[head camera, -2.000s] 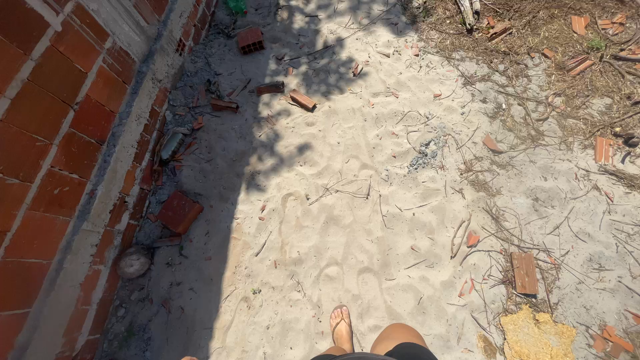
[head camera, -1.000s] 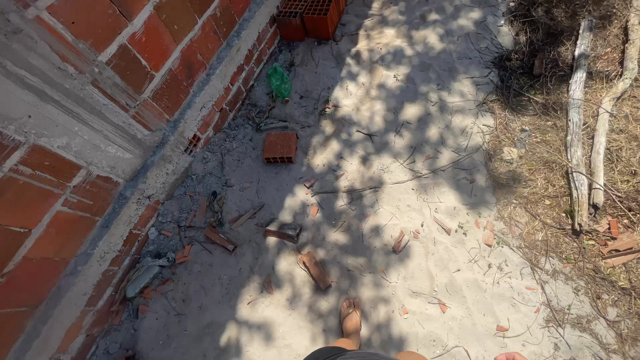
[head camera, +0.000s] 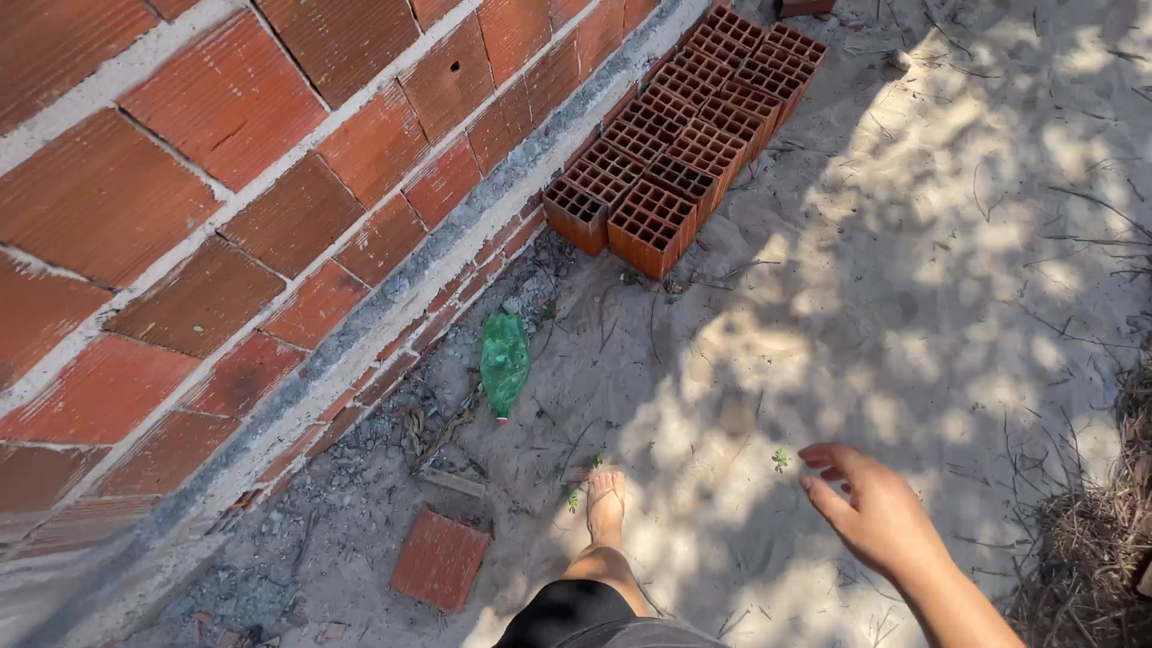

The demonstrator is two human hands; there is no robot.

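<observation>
My right hand (head camera: 864, 508) is held out over the sand at the lower right, fingers apart and slightly curled, with nothing in it. A small green plant (head camera: 780, 460) shows just left of its fingertips. My left hand is out of view. Ahead, two rows of hollow clay bricks (head camera: 666, 211) stand on end along the wall, their cell openings facing up. A crumpled green plastic bottle (head camera: 504, 364) lies on the ground between those bricks and my sandalled foot (head camera: 606, 508).
A clay brick wall (head camera: 297, 216) with a concrete ledge runs diagonally along the left. One loose hollow brick (head camera: 441, 558) lies left of my foot, near a small wood piece (head camera: 452, 482) and rubble. Dry brush (head camera: 1089, 558) borders the sand at the right.
The view has moved forward along the wall, so the bottle and the bricks are nearer and more of the bricks show. My right hand has come into full view.
</observation>
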